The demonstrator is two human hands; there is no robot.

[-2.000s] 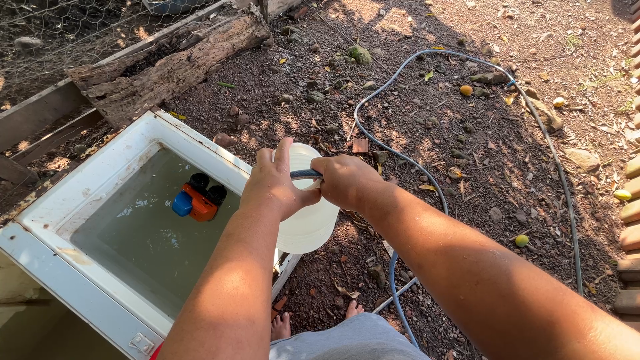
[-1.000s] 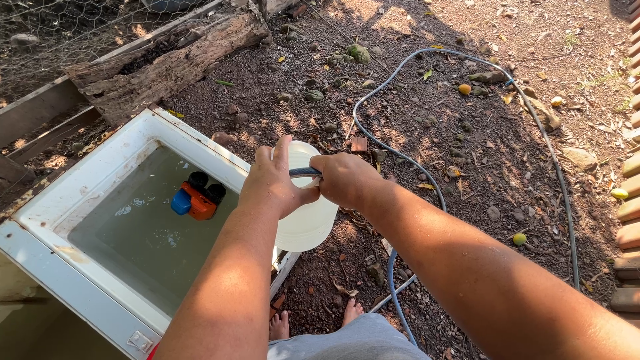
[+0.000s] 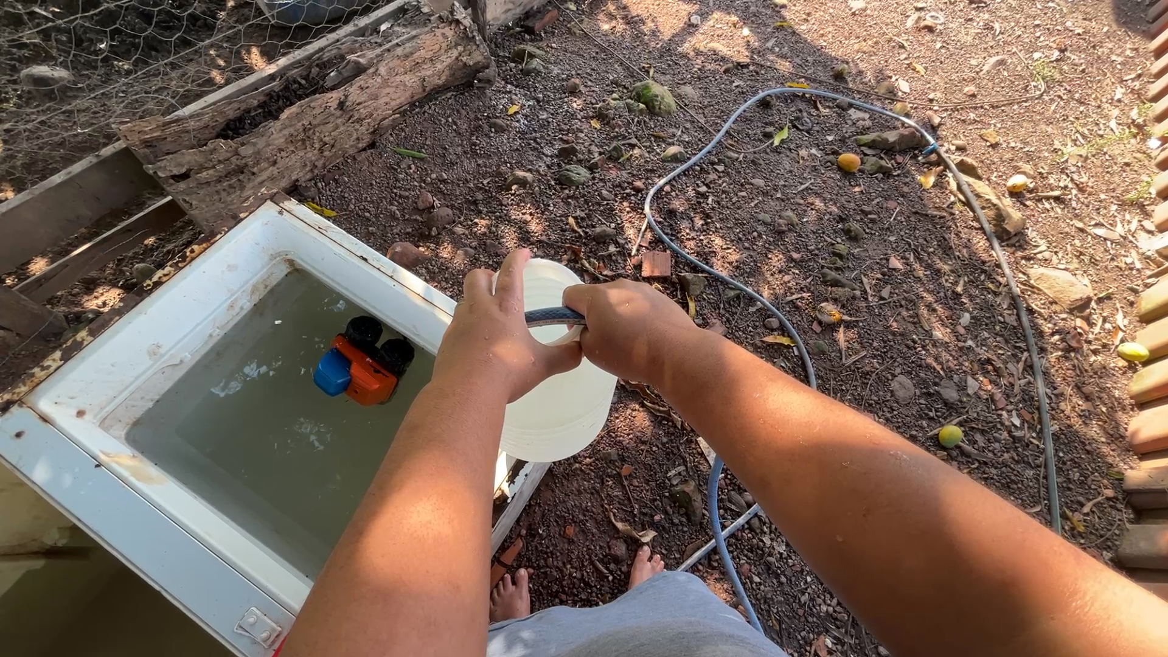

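Both hands are at a white translucent plastic container (image 3: 561, 415) in the middle of the view. My left hand (image 3: 497, 333) curves around its upper part, thumb and fingers spread. A short stretch of grey-blue garden hose (image 3: 554, 317) runs between the hands over the container, and my right hand (image 3: 625, 328) is closed on it. The hose's end and the palm of my left hand are hidden. To the left, a white tub like an old refrigerator body (image 3: 169, 474) holds murky water, with an orange and blue toy truck (image 3: 363, 370) with black wheels floating in it.
The long hose (image 3: 680, 251) loops over gravelly soil. A weathered log (image 3: 310, 123) and wire netting (image 3: 73, 119) lie at the upper left. Stones, a brick piece (image 3: 656, 265) and yellow fruits (image 3: 849, 162) are scattered about. Edging of tiles or wood (image 3: 1152, 383) runs along the right. My bare feet (image 3: 511, 595) show below.
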